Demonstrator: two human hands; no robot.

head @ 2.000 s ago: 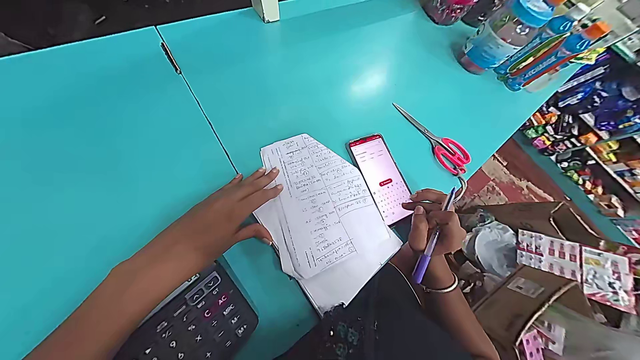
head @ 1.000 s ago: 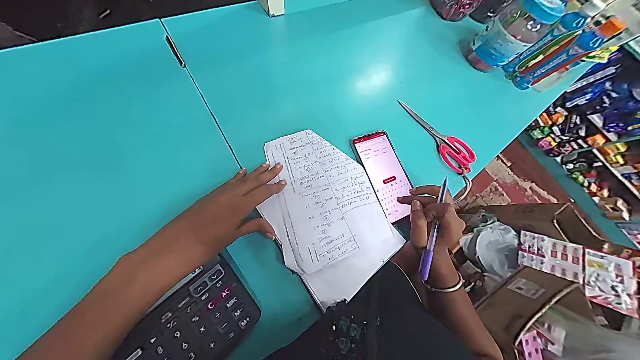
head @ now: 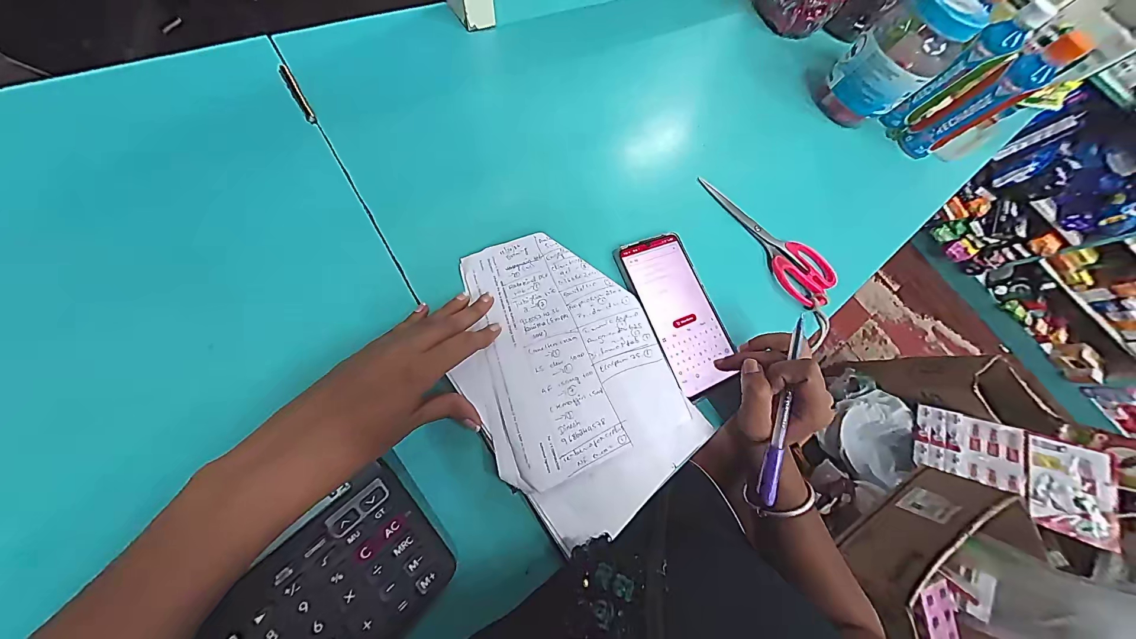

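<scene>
My left hand (head: pixel 444 355) lies with spread fingers on the left edge of a handwritten sheet (head: pixel 568 355), which rests on other white papers (head: pixel 621 497). To the right of the sheet is a smartphone (head: pixel 679 311), lit, with a keyboard on its lower screen. My right hand (head: pixel 785 390) holds a purple ballpoint pen (head: pixel 781 426) upright between the fingers, while one extended finger reaches the phone's keyboard. Scissors with red handles (head: pixel 781 253) lie beyond the phone, blades apart from it. A black calculator (head: pixel 355 568) sits partly under my left forearm.
A turquoise counter (head: pixel 177 222) has a seam with a dark latch (head: pixel 297 93). Plastic jars (head: pixel 896 53) and boxed toothbrushes or similar packs (head: pixel 958 98) stand at the back right. Cardboard boxes (head: pixel 932 524), a clear plastic bag (head: pixel 874 435) and stocked shelves (head: pixel 1065 257) are beyond the right edge.
The phone's screen content has changed a little near its top. Both hands keep nearly the same places, the left on the paper and the right with the pen at the phone.
</scene>
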